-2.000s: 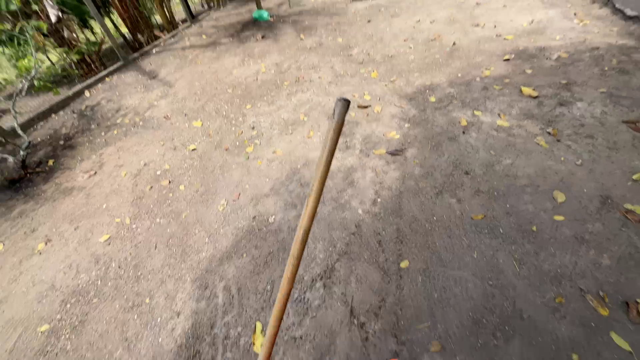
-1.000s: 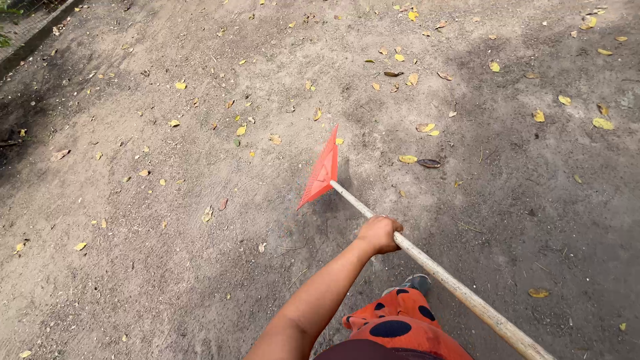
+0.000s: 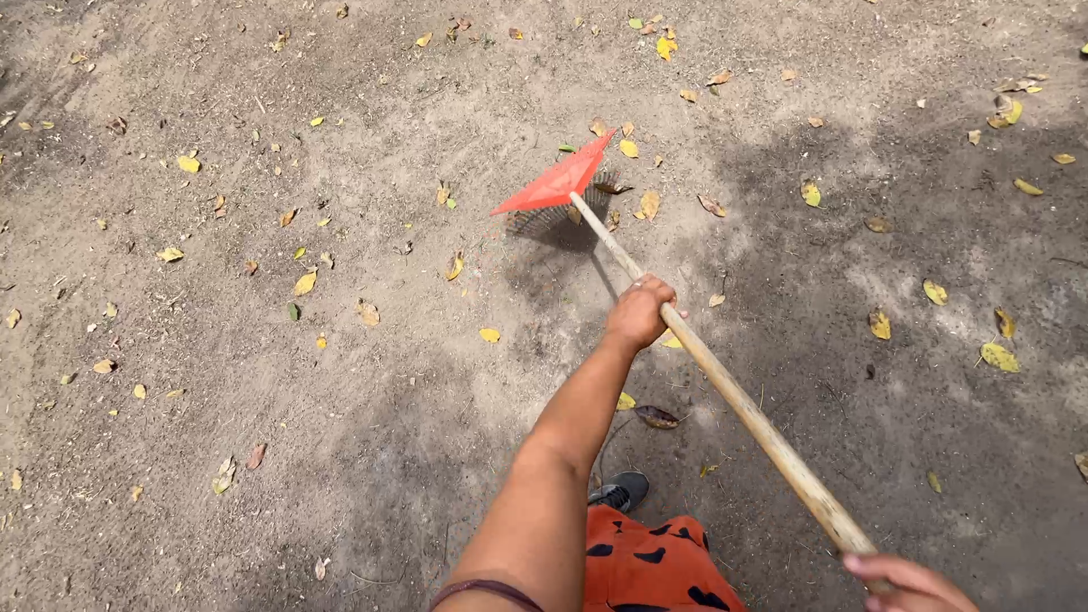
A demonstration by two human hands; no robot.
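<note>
A leaf rake with a red plastic head point(image 3: 557, 180) and a long wooden handle point(image 3: 765, 429) slants from the upper middle to the lower right. My left hand point(image 3: 639, 313) is closed around the handle, a short way below the head. At the lower right edge my right hand point(image 3: 909, 585) grips the handle near its end, partly cut off by the frame. The head is just above or on the dirt, its shadow beside it; whether the tines touch the ground I cannot tell. Fallen leaves lie around it, among them a yellow leaf point(image 3: 628, 148).
Bare dirt ground point(image 3: 408, 442) spreads all round, with scattered yellow and brown leaves and patches of shade. My shoe point(image 3: 623, 491) and orange, dark-spotted clothing point(image 3: 650, 561) show at the bottom. A dark curled leaf point(image 3: 656, 416) lies in front of the shoe.
One second ago only one hand showed on the handle; my right hand now shows at its lower end. Two seconds ago just a handle end and no hands were visible. The view has tilted down.
</note>
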